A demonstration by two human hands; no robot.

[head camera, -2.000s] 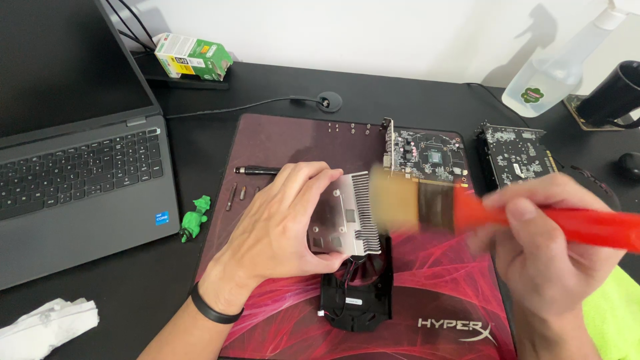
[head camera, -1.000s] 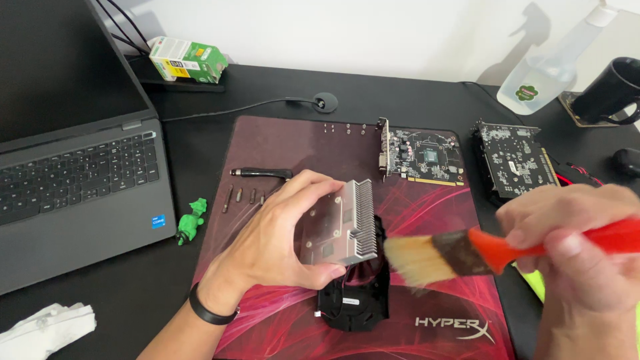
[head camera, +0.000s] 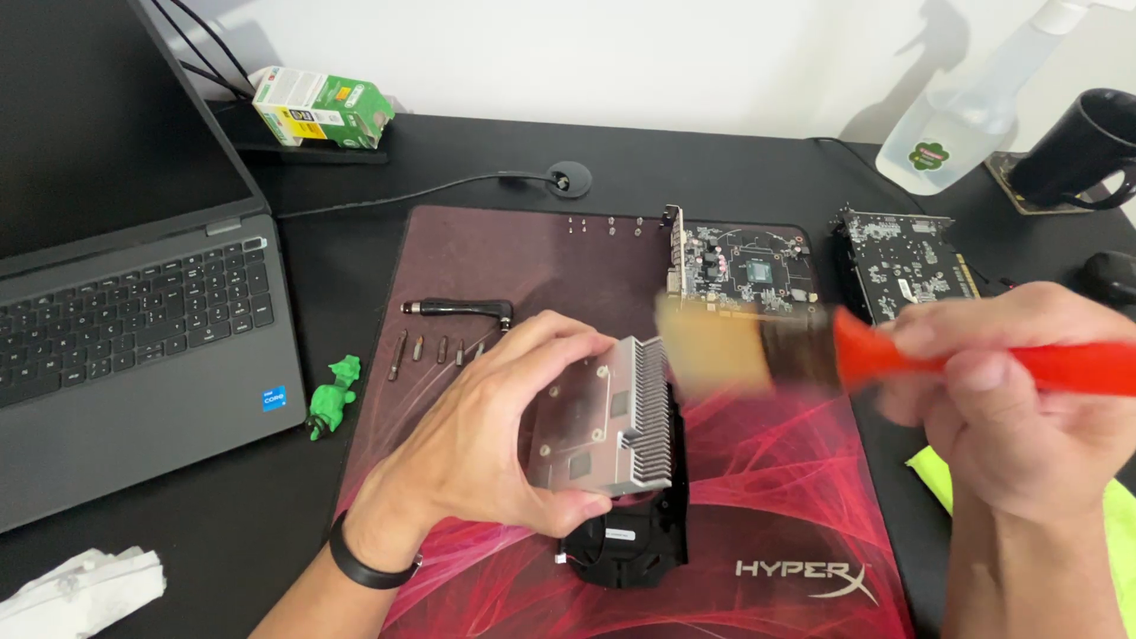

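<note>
My left hand (head camera: 479, 426) grips a finned aluminium heatsink (head camera: 577, 426) by its edges, tilted, with its flat base up and its fins to the right. In my right hand (head camera: 1003, 382) is a paintbrush with a red handle (head camera: 1074, 366); its pale bristles (head camera: 714, 348), blurred, are close to the fins, and contact cannot be told. Under the heatsink a black plastic cooler shroud (head camera: 626, 555) with a small cable lies on the patterned mat (head camera: 763, 506), partly hidden. A bare graphics card board (head camera: 745, 266) with a metal bracket lies at the mat's back right.
An angled driver handle (head camera: 453, 308), several bits (head camera: 417, 348) and small screws (head camera: 611, 225) lie on the mat. Around it are a laptop (head camera: 133, 355), a green figurine (head camera: 333, 397), a second card (head camera: 910, 257), a spray bottle (head camera: 950, 133), a black mug (head camera: 1078, 151) and yellow-green cloth (head camera: 932, 475).
The brush has moved away from the fins and then back toward their upper end, staying in my right hand. My left hand still holds the heatsink, whose tilt has changed.
</note>
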